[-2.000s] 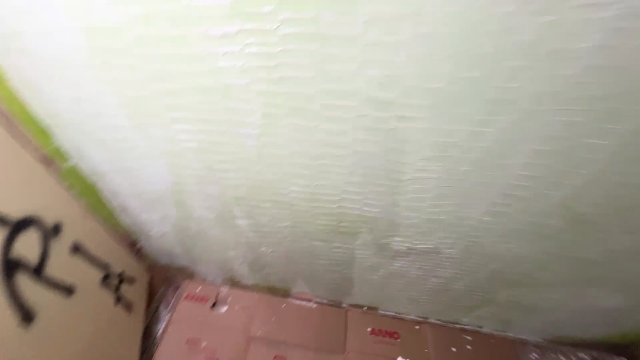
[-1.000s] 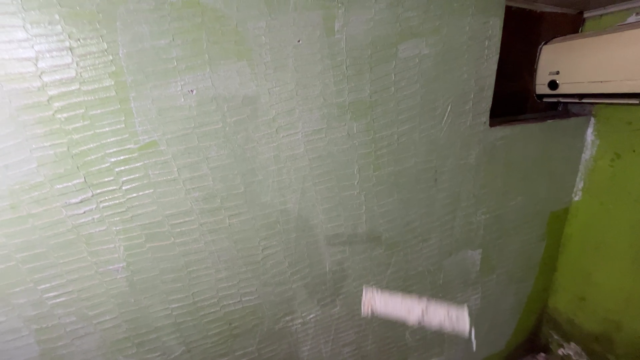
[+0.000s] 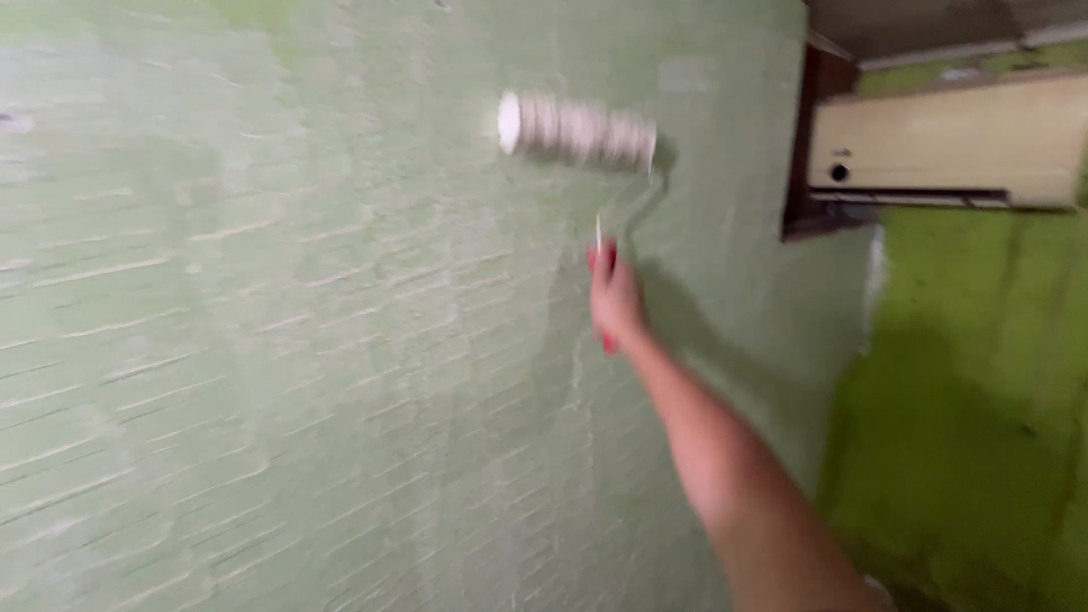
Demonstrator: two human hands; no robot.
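My right hand (image 3: 618,293) is closed around the red handle of a paint roller, its arm reaching up from the lower right. The roller's pale, ribbed-looking sleeve (image 3: 582,129) lies at or close to the wall above the hand, and its thin wire frame runs down to the handle. Motion blurs the roller, so contact with the wall cannot be told for sure. Whitish paint thinly covers the textured green wall (image 3: 408,357), with greener patches at the upper left. My left hand is not in view.
A cream air conditioner (image 3: 943,140) juts out at the upper right, beside a dark wooden frame (image 3: 812,144) set in the wall. A brighter green wall (image 3: 969,357) meets the whitish one at a corner on the right.
The roller sleeve, low on the wall one second ago, is now higher up. My right hand and forearm have come into view. The view has swung away from the cardboard seen at first.
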